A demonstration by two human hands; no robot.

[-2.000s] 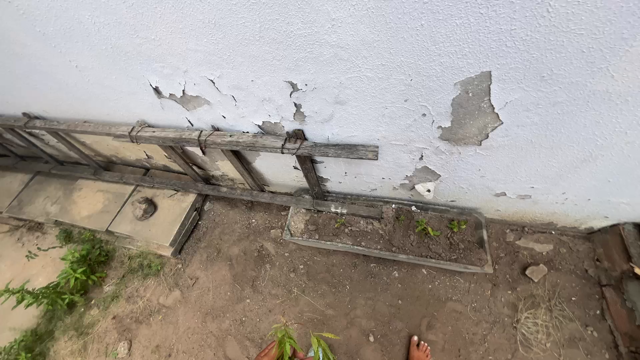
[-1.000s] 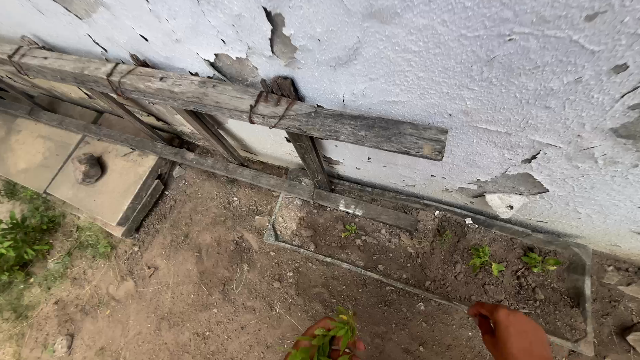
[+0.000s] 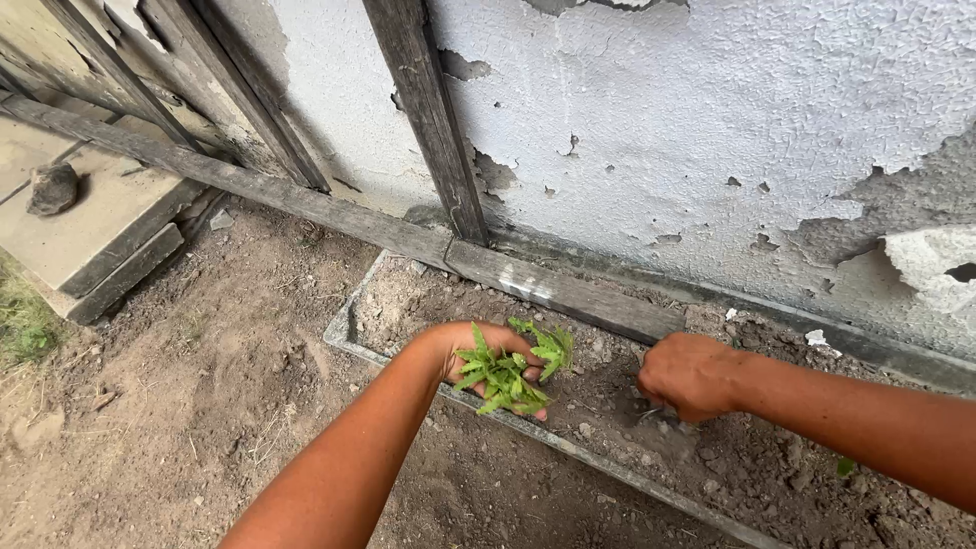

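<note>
Leafy green seedlings (image 3: 499, 374) lie in my left hand (image 3: 488, 351), whose fingers curl around them over the front rim of a long concrete planter trough (image 3: 579, 451). My right hand (image 3: 690, 377) is knuckles up at the soil (image 3: 610, 396) inside the trough, its fingertips low against the loosened dirt. Something small and thin shows under those fingers, too blurred to name; whether the hand grips it is hidden. Beside the right hand ends the lower rail of a wooden ladder (image 3: 568, 293), lying over the trough. A small green leaf (image 3: 845, 467) shows below my right forearm.
The ladder's rungs (image 3: 431, 122) lean toward a white wall (image 3: 671, 114) with peeling plaster. At the left, stacked slabs (image 3: 114, 229) carry a stone (image 3: 53, 189). Bare dirt ground (image 3: 191, 427) lies in front of the trough, with grass (image 3: 27, 320) at the left edge.
The view has come closer to the trough. My left hand with the seedlings has moved from in front of the trough to over its rim; my right hand is now down at the soil.
</note>
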